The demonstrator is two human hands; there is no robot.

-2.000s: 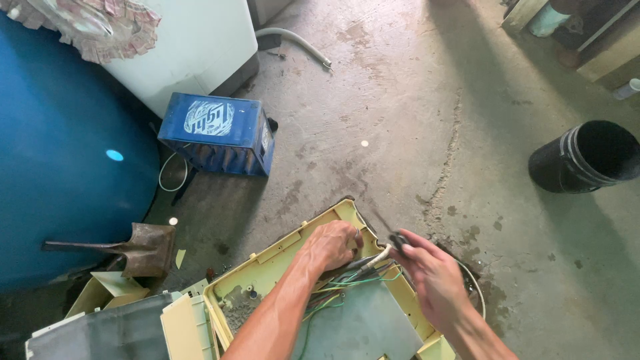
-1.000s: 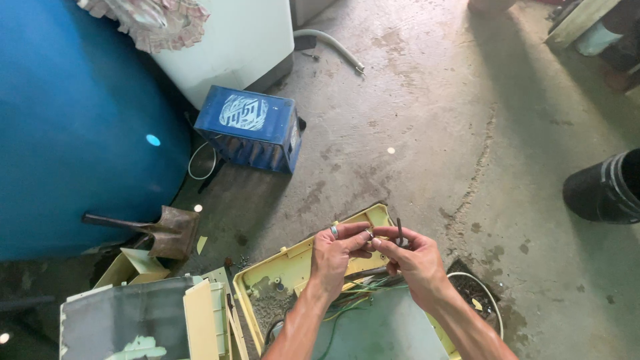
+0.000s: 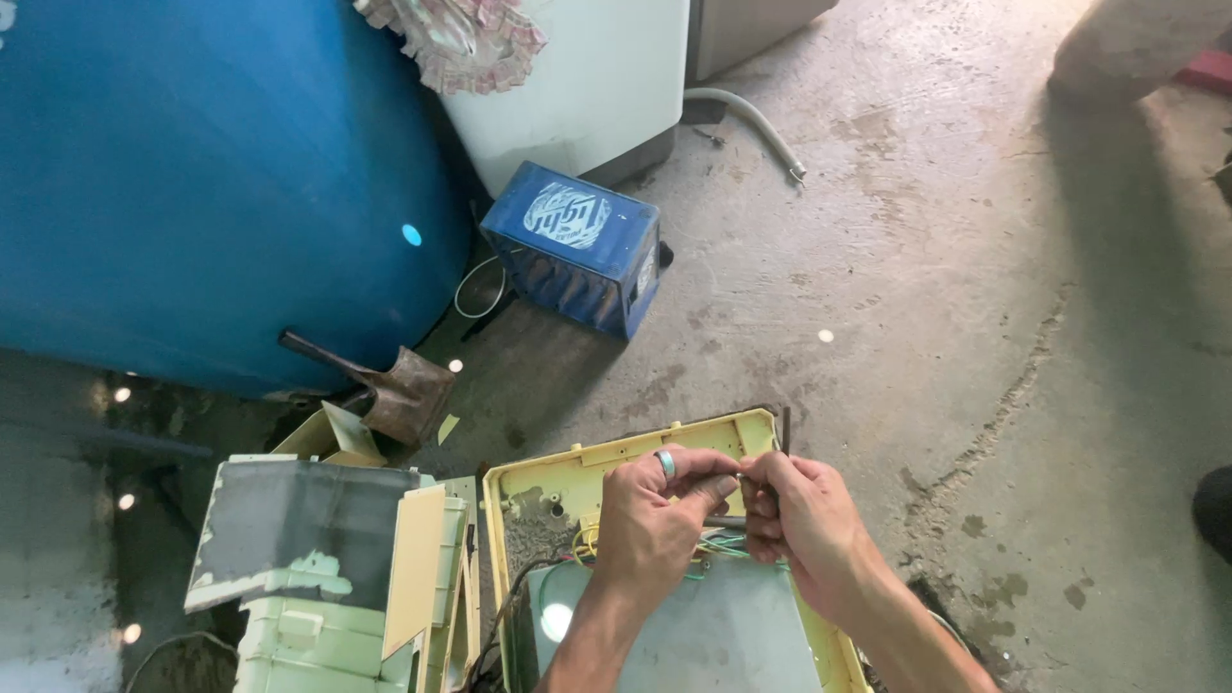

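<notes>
My left hand (image 3: 664,510), with a ring on one finger, is above a yellowed plastic housing (image 3: 626,449). Its thumb and index finger pinch a small thing too tiny to name. My right hand (image 3: 799,515) meets it fingertip to fingertip at the same spot. A thin dark rod (image 3: 786,430) sticks up from behind the right hand's fingers; its lower part is hidden. Beneath both hands lie green and yellow wires (image 3: 722,546) and a grey cable end. A grey flat panel (image 3: 712,626) lies in the housing below the wires.
A blue plastic crate (image 3: 577,250) stands ahead on the concrete floor, near a large blue drum (image 3: 231,173) and a white appliance (image 3: 577,87). A rusty shovel blade (image 3: 409,395) leans at the left above stacked plastic panels (image 3: 308,539). A grey hose (image 3: 751,115) lies farther off.
The hands were farther apart over the wires two seconds ago; now their fingertips meet. The view has swung so that the crate sits farther right and the black bucket is mostly out of frame.
</notes>
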